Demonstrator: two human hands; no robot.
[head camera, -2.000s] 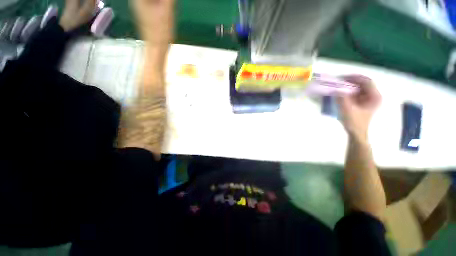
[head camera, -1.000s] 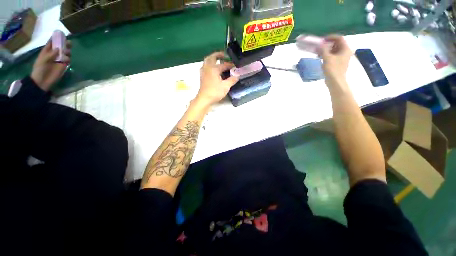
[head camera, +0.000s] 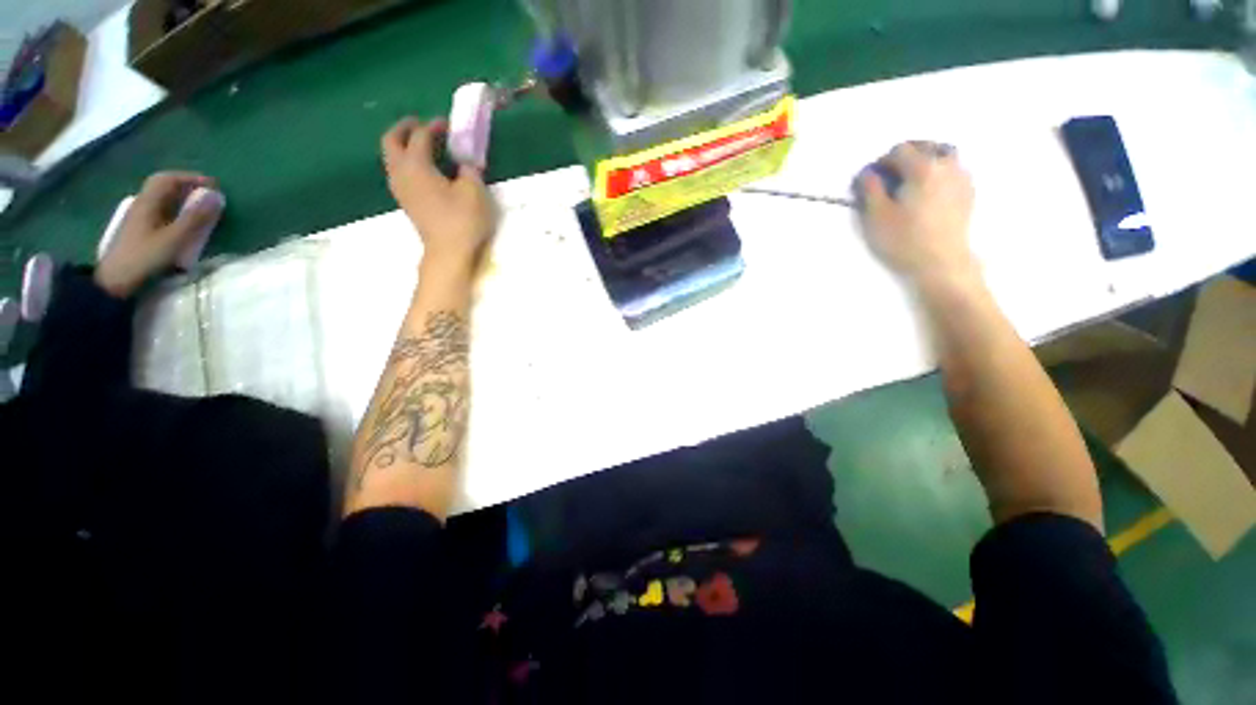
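Note:
My left hand (head camera: 444, 193) holds a pale pink housing (head camera: 470, 124) upright at its fingertips, over the near edge of the belt, left of the press. My right hand (head camera: 920, 209) is closed over the control box (head camera: 873, 185), which is mostly hidden under the fingers; its thin cable runs left to the press. The grey press (head camera: 675, 55) with its yellow and red warning label (head camera: 696, 165) stands low over the dark fixture (head camera: 672, 262). The press head hides the fixture's back part, so I cannot tell whether a housing is in it.
A dark phone (head camera: 1107, 187) lies right of my right hand. A neighbour's hand (head camera: 154, 234) holds a pink housing at the left, beside clear trays (head camera: 262, 324). The green belt (head camera: 317, 131) runs behind the bench. Open cartons (head camera: 1191, 468) stand on the floor at right.
My left hand has left the fixture and moved left, now with a housing. My right hand no longer shows a housing and has come down onto the control box. The view has shifted.

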